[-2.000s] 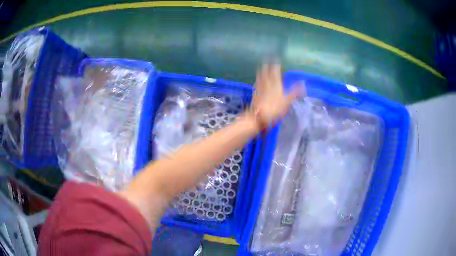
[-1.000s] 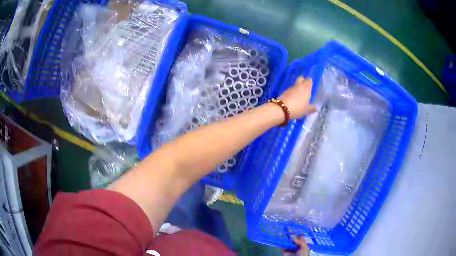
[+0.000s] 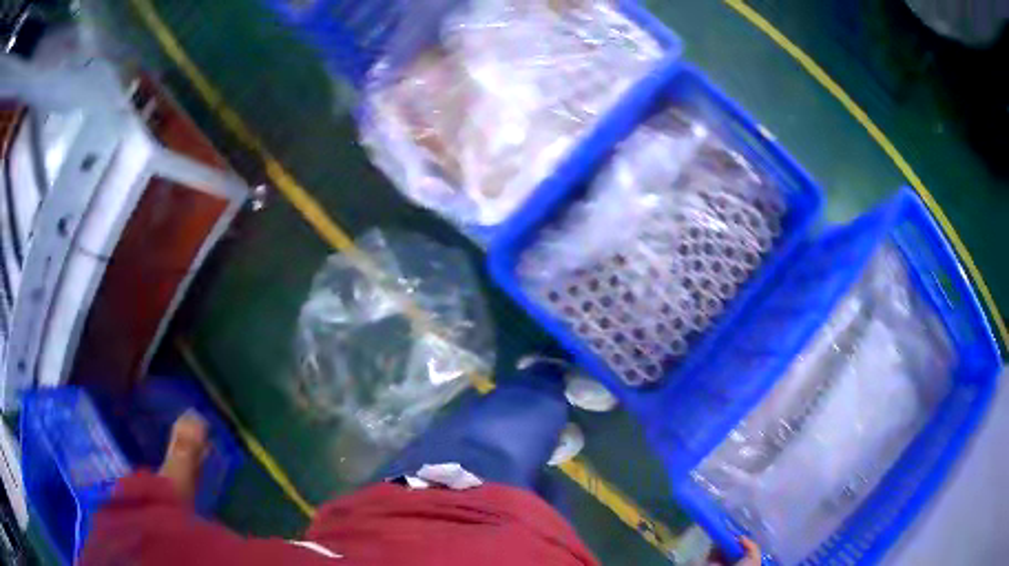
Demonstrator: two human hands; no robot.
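A blue crate [image 3: 688, 470] at the right holds film-covered pale flat parts [image 3: 874, 442]. Fingers of my right hand [image 3: 750, 552] are on its near rim at the bottom edge; the rest of the hand is cut off. My left hand [image 3: 186, 444], blurred, is at another blue crate [image 3: 72, 442] at the lower left; its grip cannot be made out. A middle blue crate [image 3: 813, 188] holds rows of white tubular parts [image 3: 664, 293], partly under clear film.
A crate with clear plastic [image 3: 520, 100] bulging over its side stands at the top. A loose clear bag [image 3: 387, 332] lies on the green floor. A white cabinet with reddish-brown panels [image 3: 149, 265] stands at the left. A white surface [image 3: 968, 509] is at the lower right.
My left hand has left the right crate's side and moved to the lower-left crate. The view has swung left, so the row of crates appears further right. My right hand remains at the crate rim.
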